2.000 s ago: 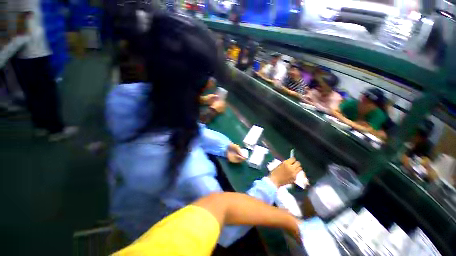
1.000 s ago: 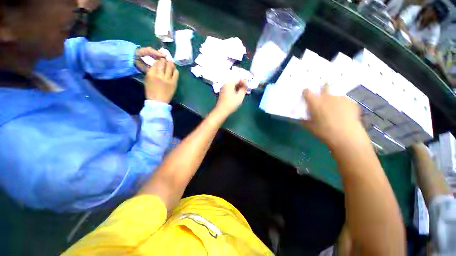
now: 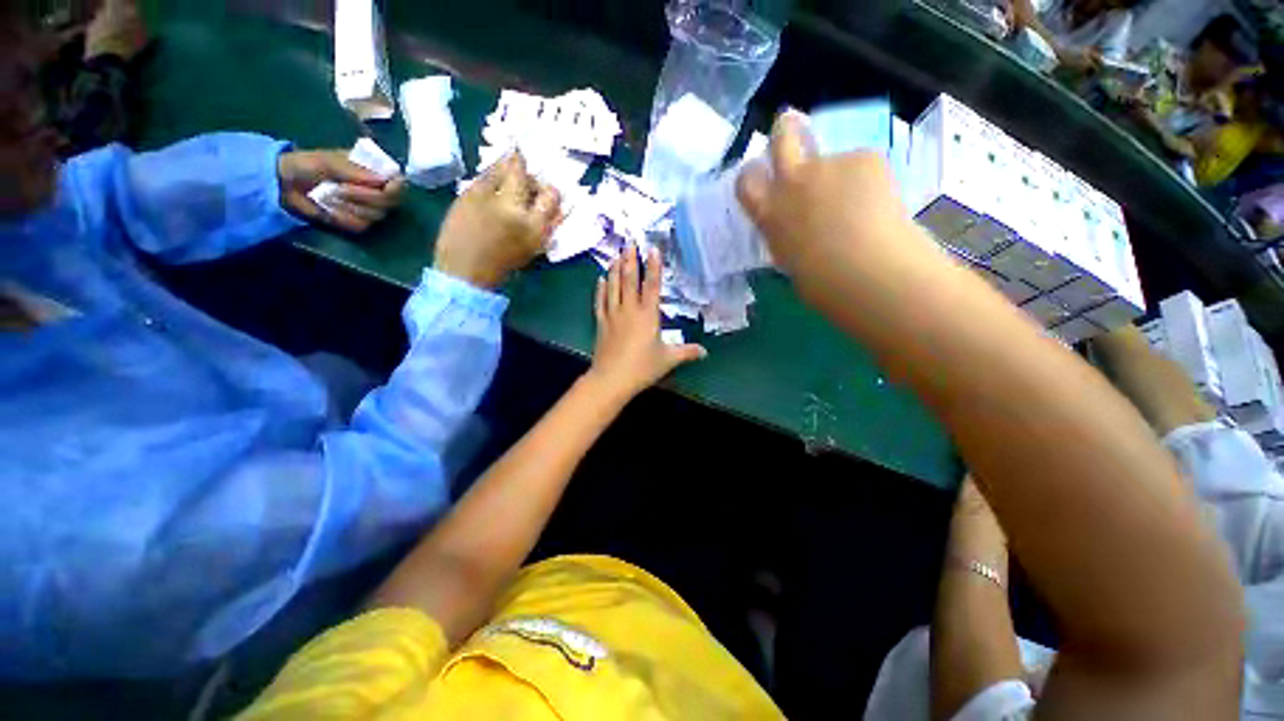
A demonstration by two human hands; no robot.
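Observation:
Folded paper slips (image 3: 556, 124) lie heaped loose on the green bench. My right hand (image 3: 817, 197) grips a light blue and white open carton (image 3: 718, 223), blurred and tilted over the right side of the heap. Some slips lie right under the carton; its inside is hidden. My left hand (image 3: 634, 321) is open, fingers apart, with its fingertips at the near edge of the slips and its palm close to the bench edge.
A neighbour in a blue smock (image 3: 373, 451) holds slips and reaches to the heap. A clear plastic bag (image 3: 718, 64) with white contents stands behind. Stacked white unit cartons (image 3: 1028, 204) stand to the right. A white pouch (image 3: 431, 130) lies left. A white-sleeved person (image 3: 1222, 472) is at right.
My right hand has lifted the blue and white carton away from the stacked cartons and moved it left over the slips. My left hand has opened and lies nearer the bench edge.

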